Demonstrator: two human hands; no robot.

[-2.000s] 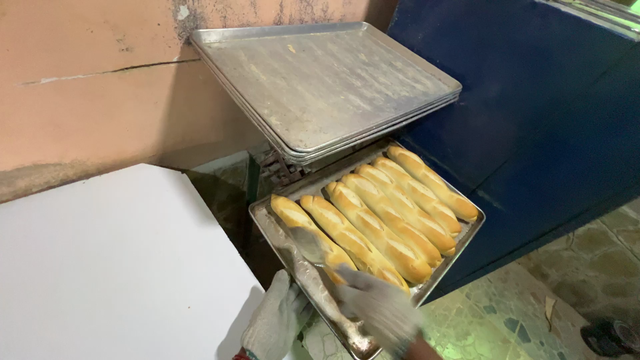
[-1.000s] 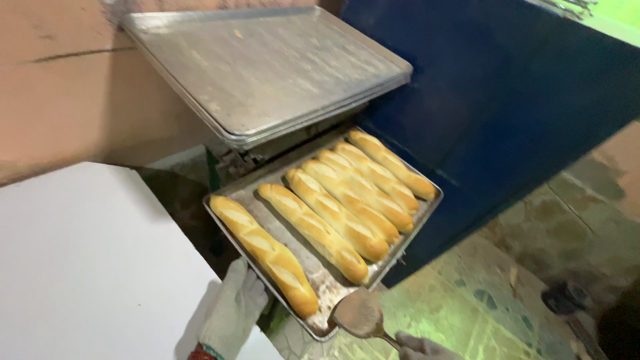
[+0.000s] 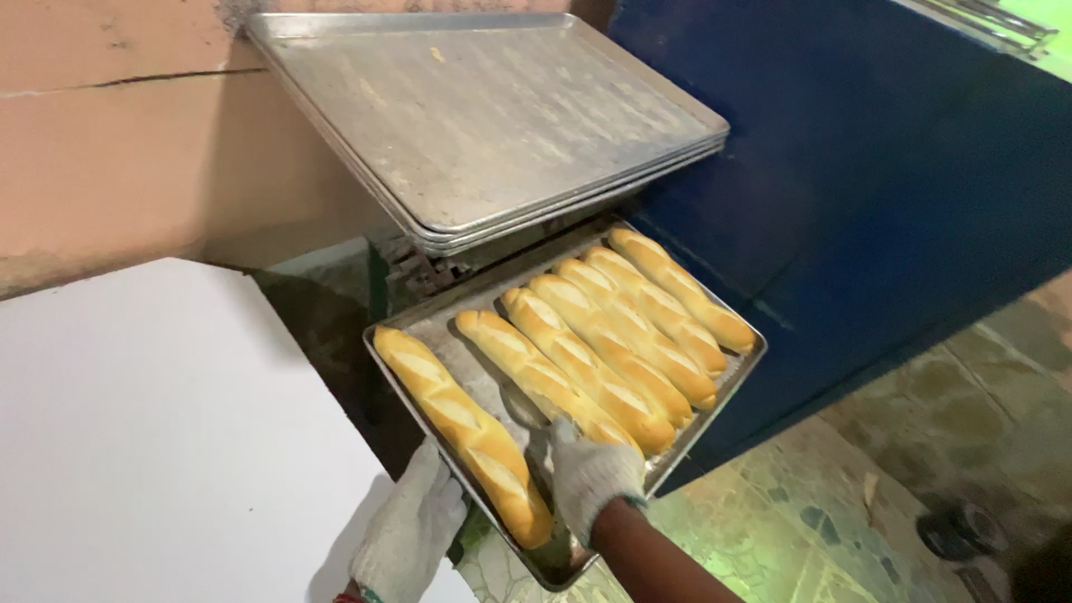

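Several golden baguettes lie side by side on a metal baking tray (image 3: 569, 559). One baguette (image 3: 465, 435) rests along the tray's left edge, with a gap between it and the others. My left hand (image 3: 414, 523), in a knitted glove, is at the tray's left rim; its fingers are partly hidden, so its grip cannot be told. My right hand (image 3: 596, 473), gloved too, reaches over the near part of the tray, at the near end of the second baguette (image 3: 544, 381). A metal scraper blade (image 3: 523, 408) shows partly in the gap beside it; its handle is hidden by my right hand.
A stack of metal baking trays (image 3: 502, 117) stands behind the bread tray, by the cracked wall (image 3: 126, 151). A white tabletop (image 3: 167, 419) is at the left. A dark blue panel (image 3: 837, 184) is at the right, above a tiled floor (image 3: 779, 519). A dark round object (image 3: 959, 532) is on the floor.
My right hand has moved from beyond the tray's near corner to over the bread, with the scraper. The leftmost baguette has come apart from its neighbour since two seconds ago.
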